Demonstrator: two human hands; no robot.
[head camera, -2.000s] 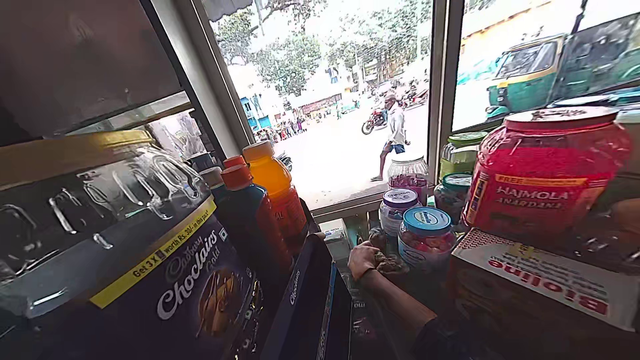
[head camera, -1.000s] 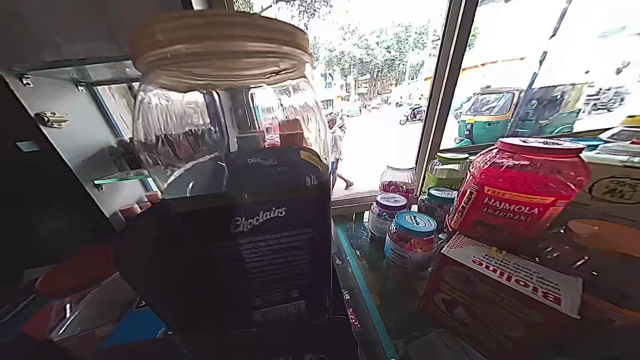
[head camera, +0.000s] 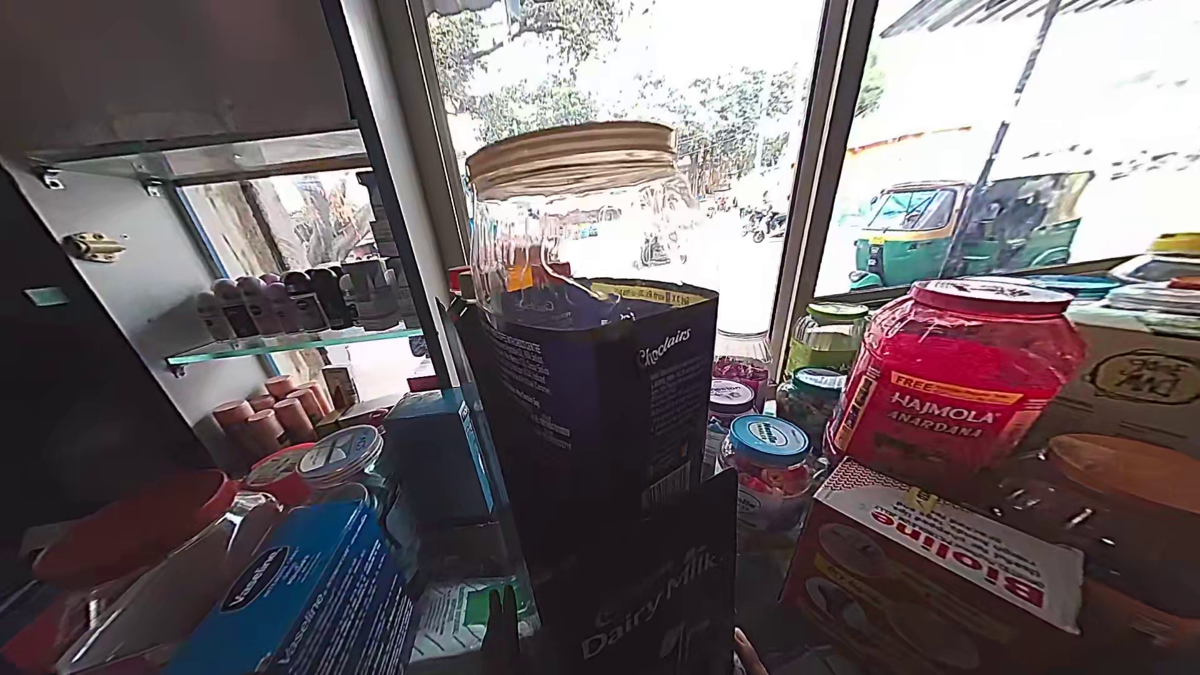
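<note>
A large clear plastic jar with a tan lid and a dark purple Choclairs sleeve stands upright at the middle of the view. In front of its lower part is a dark Dairy Milk box. At the bottom, my left hand shows only as dark fingers left of the box; its grip is hidden. Only the fingertips of my right hand show, at the box's lower right edge. Behind them to the right is a small candy jar with a blue lid.
A red Hajmola jar stands behind a Bioline box on the right. Blue Vaseline boxes and a red-lidded container lie at left. A glass shelf holds roll-on bottles. Window frames rise behind.
The hand among the small jars by the window has left them. The Choclairs jar, at the left two seconds ago, now stands mid-view and hides the orange drink bottles. The view has shifted.
</note>
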